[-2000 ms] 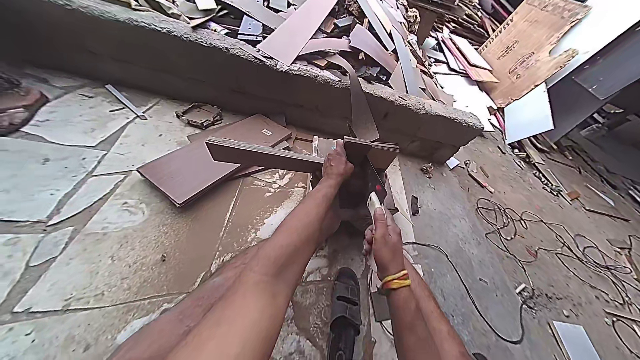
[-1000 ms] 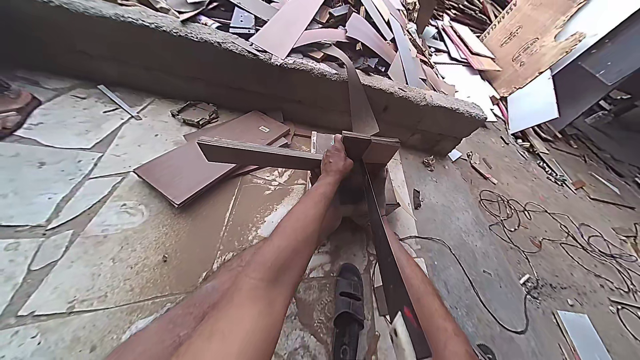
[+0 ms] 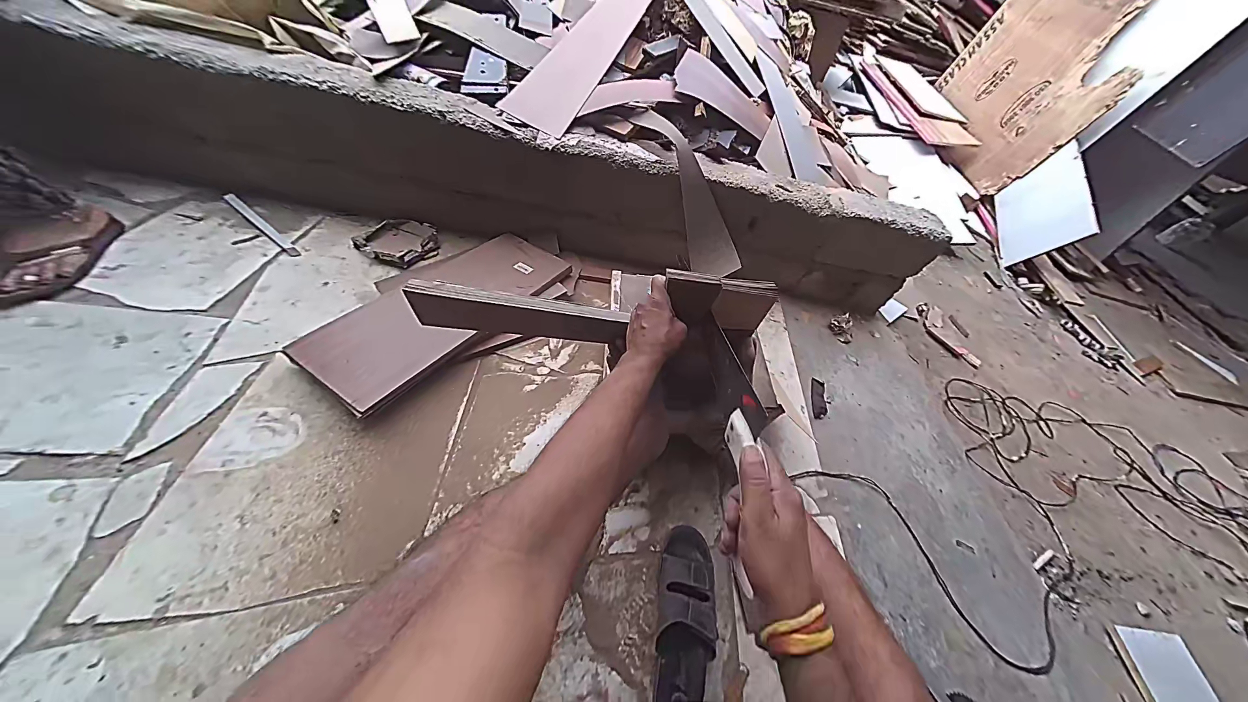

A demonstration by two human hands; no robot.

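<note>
My right hand (image 3: 770, 522), with a yellow and orange band at the wrist, is closed around the pale handle of a handsaw (image 3: 743, 395). The dark blade runs forward to the edge of a stacked brown board (image 3: 746, 300). My left hand (image 3: 655, 327) presses on the boards just left of the blade, fingers pointing forward. From beside it a long strip of layered brown board (image 3: 517, 310) extends to the left. The support under the boards is mostly hidden by my hands and the boards.
Brown panels (image 3: 390, 356) lie on the stone paving at left. Beyond a low concrete wall (image 3: 390, 136) is a heap of laminate offcuts (image 3: 585, 68). A black cable (image 3: 1014, 429) tangles at right. My sandalled foot (image 3: 685, 604) is below; another person's foot (image 3: 54, 249) is at far left.
My right hand, lower and nearer my body a second ago with more of the saw blade showing, is now farther forward. My left hand has stayed on the boards.
</note>
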